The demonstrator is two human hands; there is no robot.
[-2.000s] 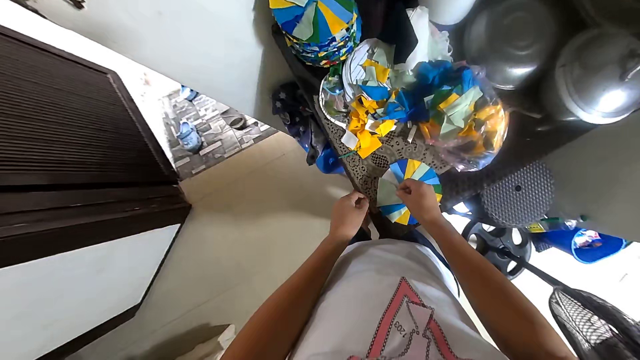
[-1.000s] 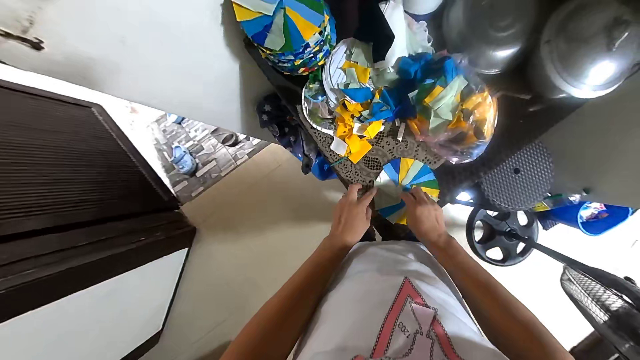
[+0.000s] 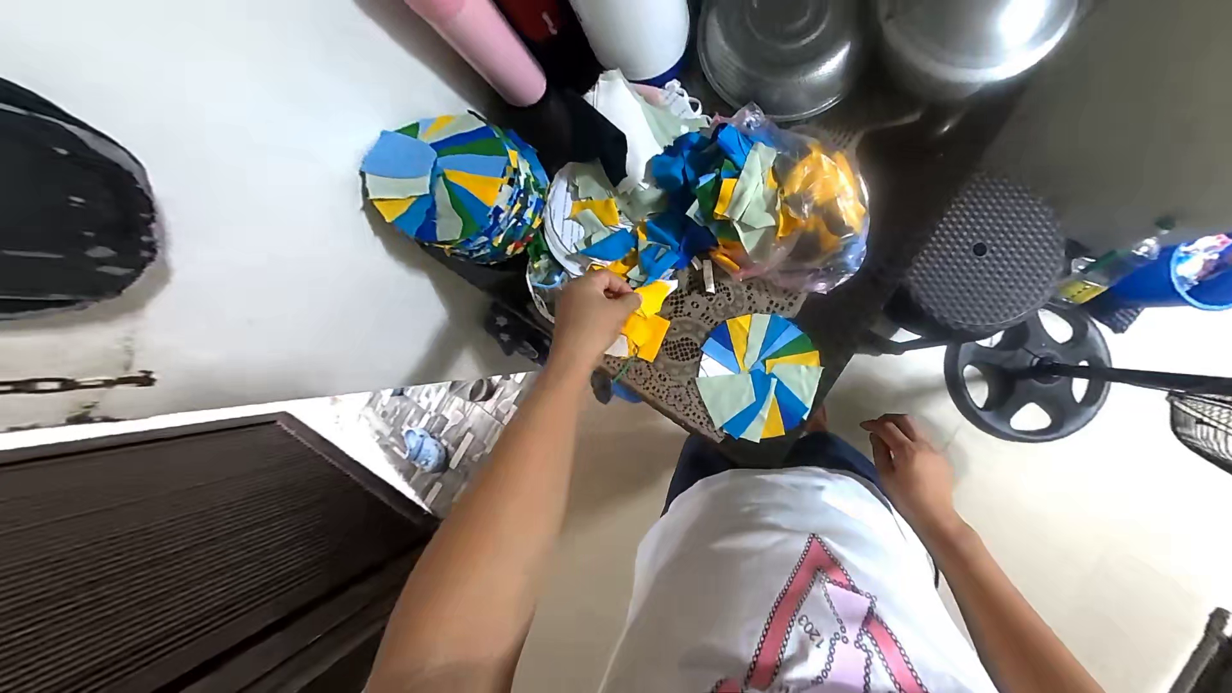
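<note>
My left hand (image 3: 595,313) reaches into loose yellow and blue fabric scraps (image 3: 647,325) at the table's left edge, its fingertips closed at a yellow piece; whether it grips one is hard to tell. A round patchwork disc (image 3: 760,377) of blue, yellow, green and pale wedges lies flat at the near corner, touched by neither hand. To its right, off the table, my right hand (image 3: 910,467) hangs with loosely bent fingers and nothing visible in it. A tall stack of similar discs (image 3: 457,188) stands at the back left. Behind the disc, a clear plastic bag (image 3: 818,217) holds more scraps.
The table bears a brown lace-patterned cover (image 3: 681,385). Metal pots (image 3: 780,53), a white container (image 3: 635,34) and a pink cylinder (image 3: 481,43) stand behind. On the right are a round perforated stool seat (image 3: 987,252) and a black fan base (image 3: 1028,373). A white wall borders the left.
Both hands have left the patchwork disc. My left hand has moved up and left to the loose scraps, and my right hand has moved right, off the table. The view has shifted.
</note>
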